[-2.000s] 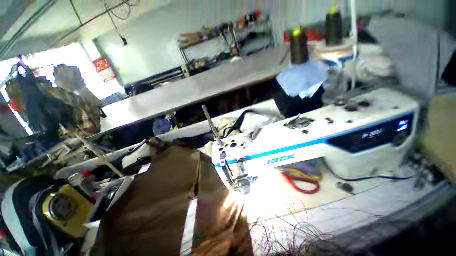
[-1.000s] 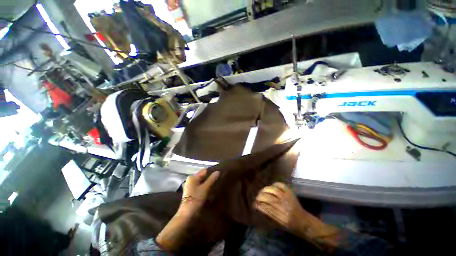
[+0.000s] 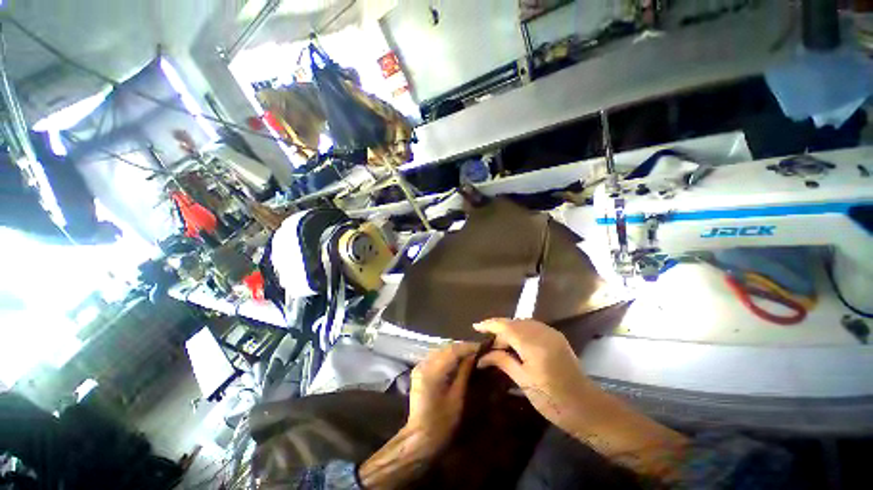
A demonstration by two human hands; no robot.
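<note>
Brown cloth (image 3: 325, 426) hangs over the table's front edge into my lap. My left hand (image 3: 438, 388) and my right hand (image 3: 526, 359) are close together and pinch a folded edge of it between their fingers. Flat brown panels (image 3: 469, 273) lie on the table left of the machine head, with a pale strip showing in a gap. A brown corner reaches toward the needle area (image 3: 627, 273) of the white sewing machine (image 3: 747, 212). Whether it lies under the presser foot I cannot tell.
Red-handled scissors (image 3: 766, 297) lie under the machine arm. A yellow round device (image 3: 366, 254) and a black-and-white roll (image 3: 299, 251) with hanging strips stand at the table's left. Light blue cloth (image 3: 821, 88) is behind the arm. Clothes (image 3: 349, 105) hang at the back.
Since one second ago, my right hand has moved left and up to meet my left hand at the cloth's edge. The view has shifted left. Two seconds ago no hands showed.
</note>
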